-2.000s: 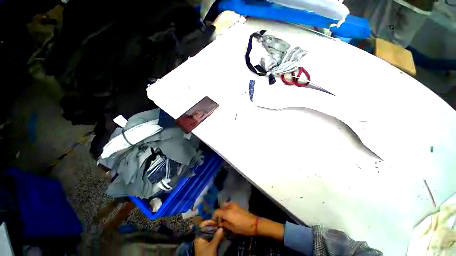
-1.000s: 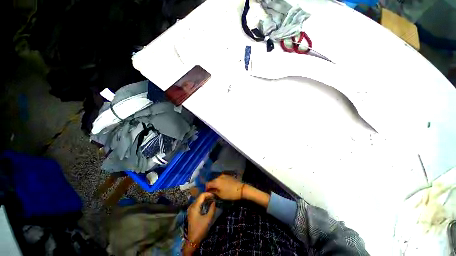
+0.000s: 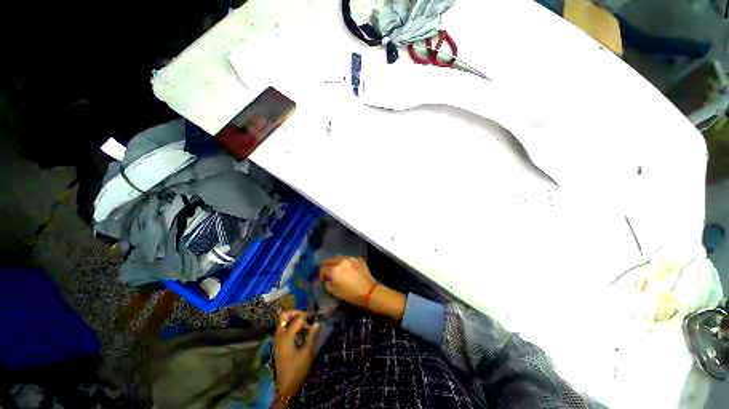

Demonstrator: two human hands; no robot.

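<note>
My right hand [image 3: 349, 281], with a blue-grey cuff and a red wrist string, is bent over grey-blue cloth at the table's near edge. Its fingertips are blurred, and what they pinch cannot be told. My left hand [image 3: 294, 345] is lower and to the left, below the table edge, curled around a small dark item that is too blurred to name. The hands are apart, above my dark checked lap. Blue and grey cloth [image 3: 310, 279] shows between and beyond them, partly hidden by the fingers.
A white table [image 3: 448, 216] bears a curved white template [image 3: 448, 128], red-handled scissors [image 3: 434, 49], grey cloth [image 3: 408, 20], a denim scrap [image 3: 356, 73] and a phone [image 3: 256, 122]. A blue crate [image 3: 268, 260] holds grey pieces [image 3: 232, 188]. An iron [image 3: 710, 342] is at the right edge.
The view has shifted, so the table things lie further up and left, and the iron has come into view. My hands, close together before, are now a little further apart.
</note>
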